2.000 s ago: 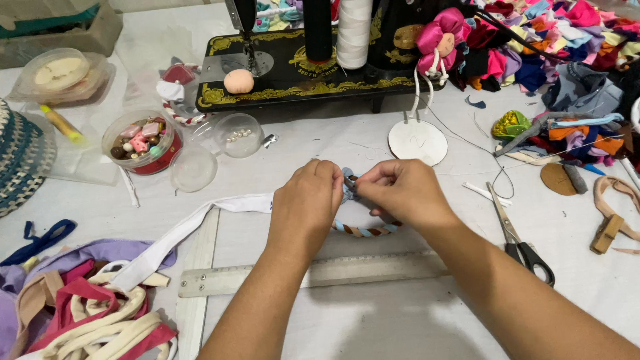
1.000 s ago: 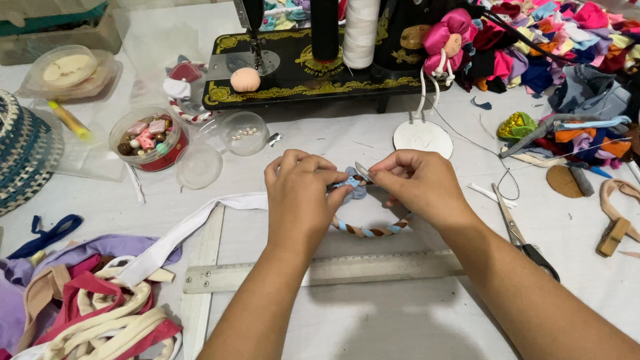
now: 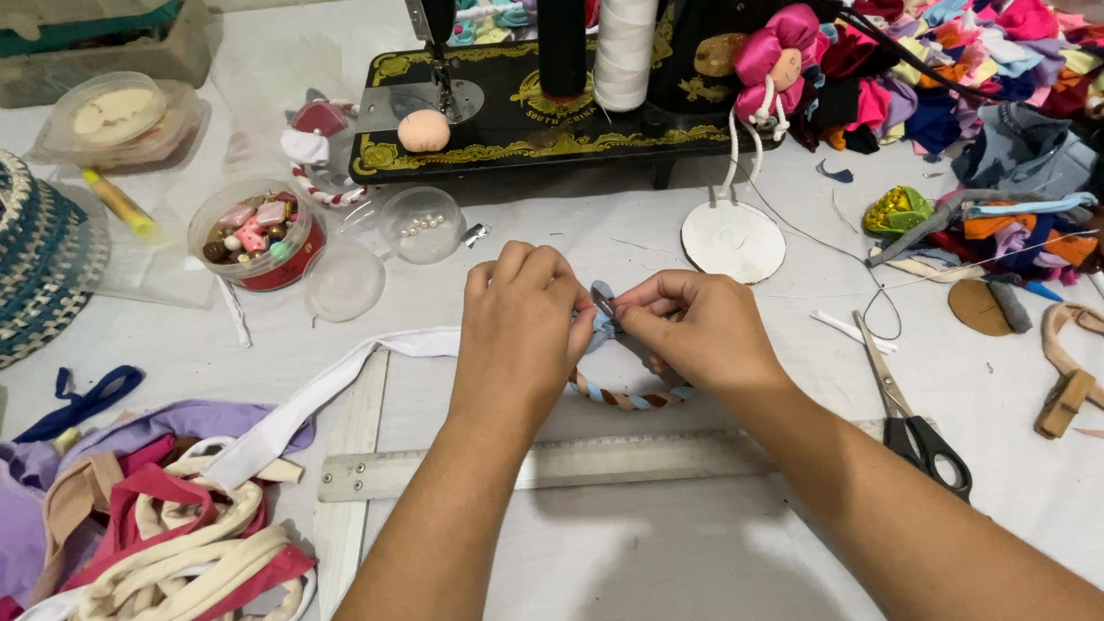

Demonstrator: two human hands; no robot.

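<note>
At the middle of the head view my left hand (image 3: 526,328) pinches a light blue fabric piece (image 3: 601,332) at the top of a twisted cord ring (image 3: 634,400) in blue, brown and tan. Between the fingertips of my right hand (image 3: 703,323) is a small, dark, flat piece (image 3: 603,302), held against the blue fabric; its exact kind cannot be told. The ring's lower edge shows between my wrists, and its upper part is largely hidden by my hands. A white fabric strip (image 3: 323,392) runs leftward from behind my left hand.
A metal T-square (image 3: 638,461) lies under my forearms, with black-handled scissors (image 3: 906,423) at right. Behind stands a sewing machine (image 3: 517,155). A bead tub (image 3: 259,233) and pearl dish (image 3: 423,226) sit left of my hands. Fabric strips (image 3: 181,535) fill the lower left; scraps (image 3: 931,78) lie upper right.
The fingers of both hands have shifted slightly around the blue fabric. The small piece at my right fingertips stood out lighter one second ago and now shows dark.
</note>
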